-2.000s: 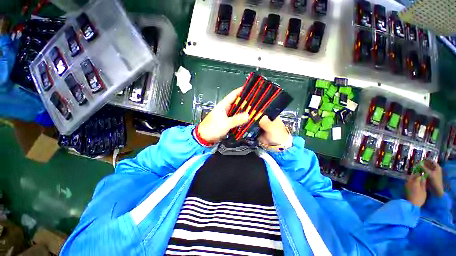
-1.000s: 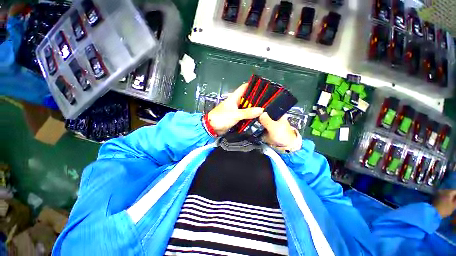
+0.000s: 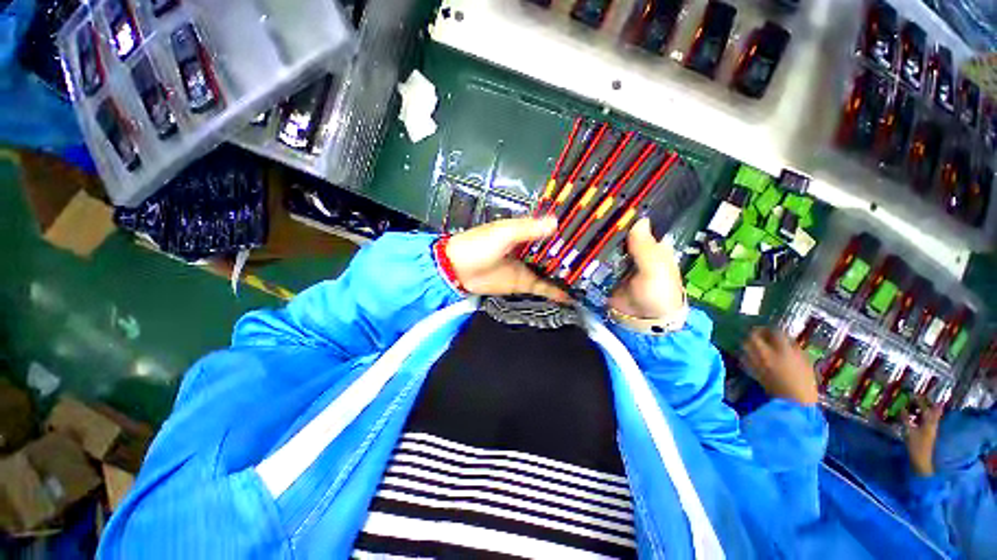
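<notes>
A fanned stack of several black mobile phones [image 3: 607, 202] with red side edges is held up in front of my chest. My left hand [image 3: 497, 254] grips it from the left, thumb along the lower left edges. My right hand [image 3: 653, 276] holds its lower right side, thumb upright against the end phone. The fingers beneath the stack are mostly hidden. A clear plastic blister tray [image 3: 465, 175] lies flat on the green mat behind the phones, partly covered by them.
A tilted clear tray with phones [image 3: 246, 55] rests on stacked trays at left. A white scrap [image 3: 418, 106] lies beside them. Green batteries [image 3: 746, 235] lie at right. A neighbour's hand [image 3: 782, 366] is near the neighbour's tray [image 3: 814, 312]. A white conveyor [image 3: 590, 71] carries more trays.
The phones are fanned wider and show more of their edges. My right hand has shifted slightly right, its thumb more upright. A neighbour's hands have come in at right. The view has shifted.
</notes>
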